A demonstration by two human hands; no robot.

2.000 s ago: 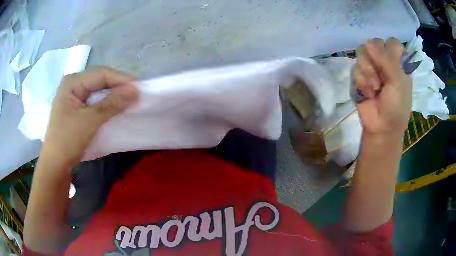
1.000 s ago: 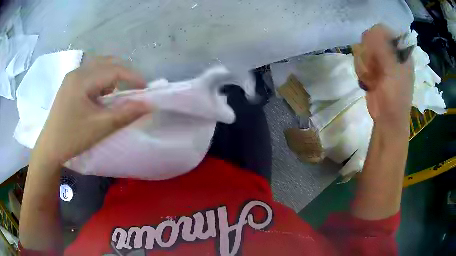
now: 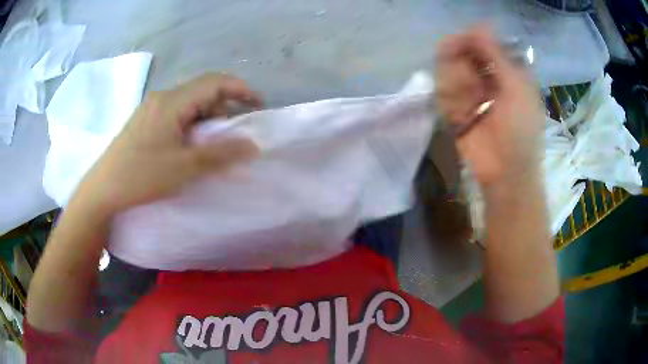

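Note:
A white cloth piece (image 3: 284, 185) is stretched between my hands, above my lap and the table's near edge, with its lower part hanging in a curve. My left hand (image 3: 185, 138) holds its left end, thumb in front and fingers at the top edge, somewhat blurred. My right hand (image 3: 483, 99) is blurred and closed around small metal snips (image 3: 477, 117). The cloth's upper right corner meets its fingers; the exact pinch is too blurred to tell.
White pieces (image 3: 96, 106) lie on the pale grey table (image 3: 320, 43) at left. A crumpled white bundle (image 3: 593, 153) sits at right, over a yellow wire basket (image 3: 600, 206). A yellow bar (image 3: 604, 274) is below it. My right forearm partly covers the bundle.
The cloth was bunched with its right end loose one second ago; now it is spread out and reaches my right hand. My right hand has moved left; my left hand has moved slightly right.

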